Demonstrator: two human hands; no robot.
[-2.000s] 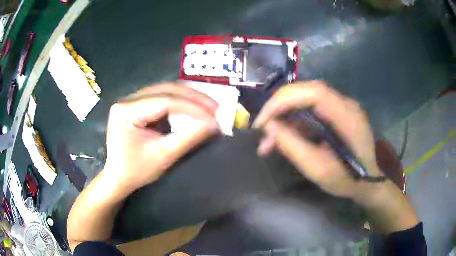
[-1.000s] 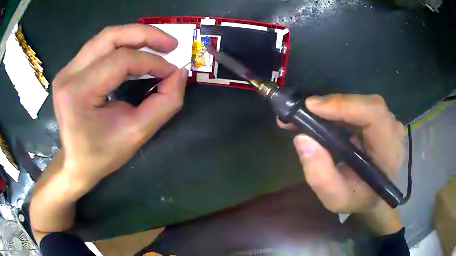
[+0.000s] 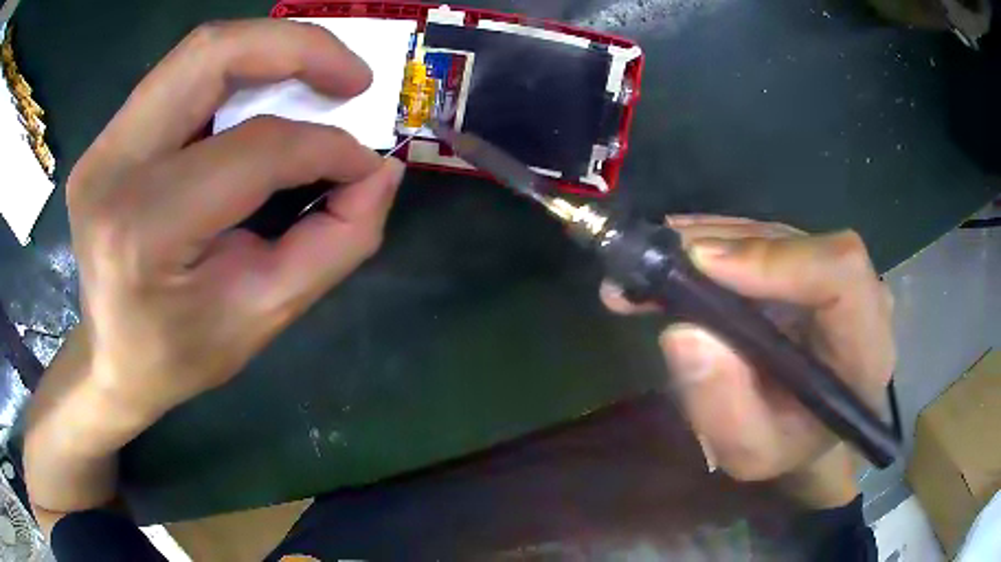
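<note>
The red-rimmed phone assembly (image 3: pixel 538 93) lies on the dark green mat, its dark panel to the right. A white LCD module (image 3: pixel 384 55) covers its left end, with an orange flex tail (image 3: pixel 417 93) beside a small blue patch of circuit board (image 3: pixel 442 66). My left hand (image 3: pixel 220 209) pinches a thin solder wire (image 3: pixel 397 146) between thumb and index finger, its end at the tail's lower edge. My right hand (image 3: pixel 779 329) holds the black soldering iron (image 3: pixel 746 318) like a pen. Its dark tip is near the tail's lower right; contact is hard to tell.
White cards with orange edges (image 3: pixel 22 165) lie at the far left. The mat's (image 3: pixel 494 296) front edge crosses below the hands. A cardboard box (image 3: pixel 966 439) stands at the lower right, and the iron's black cord hangs behind my right hand.
Two seconds ago the keypad was uncovered and a white module was between my hands; it now covers the phone's left end. Since one second ago, the iron tip has moved down along the flex tail.
</note>
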